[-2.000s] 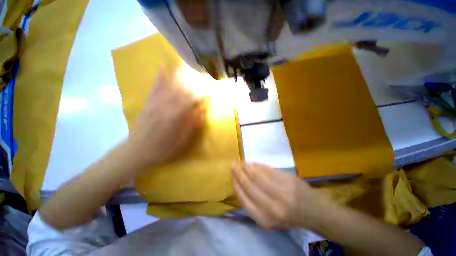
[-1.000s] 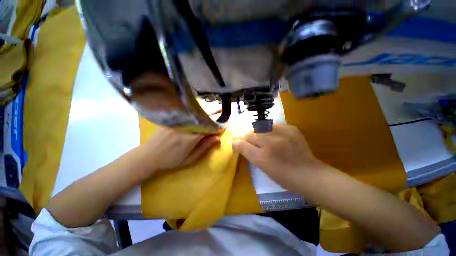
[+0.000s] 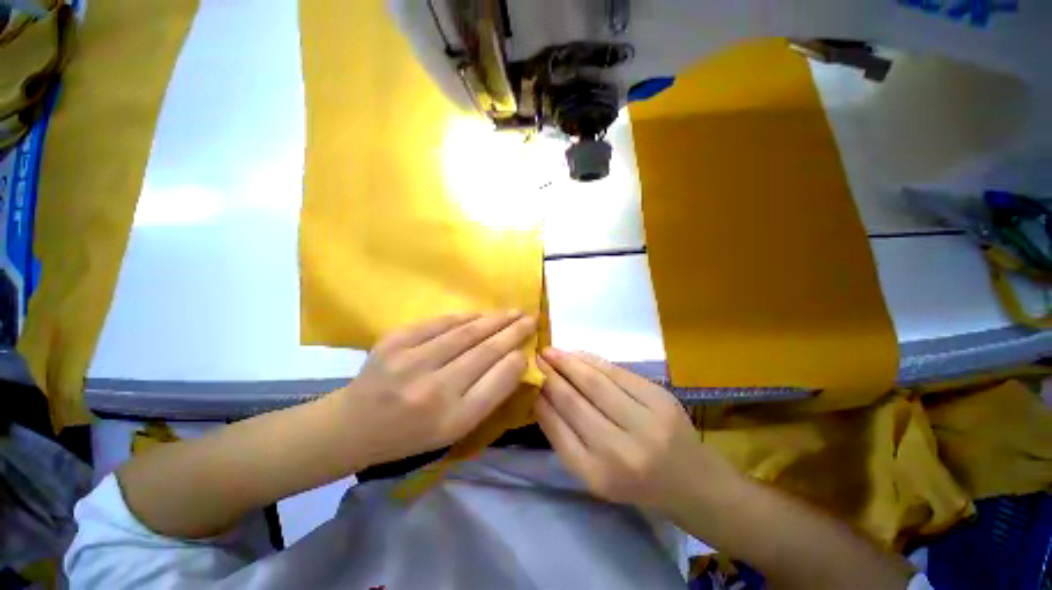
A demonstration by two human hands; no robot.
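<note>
A mustard-yellow cut panel (image 3: 381,231) lies flat left of the needle, its upper part running under the machine head. My left hand (image 3: 444,380) rests on its lower right corner, fingers together, pinching the seam edge. My right hand (image 3: 611,426) pinches the same edge from the right, fingertips almost touching the left ones. A narrow yellow strip (image 3: 490,432) hangs below the hands over the table edge. The presser foot area is washed out by the lamp glare (image 3: 490,173).
The white sewing machine head (image 3: 738,35) is above. A darker yellow panel (image 3: 761,231) lies right of the needle. Snips (image 3: 1015,288) lie at far right. Long yellow pieces (image 3: 98,196) hang at far left. Crumpled yellow cloth (image 3: 854,461) lies below the table edge at right.
The panel now extends farther up under the machine head. Both hands have moved down from near the needle to the table's front edge and pinch the cloth there. The camera view has shifted back.
</note>
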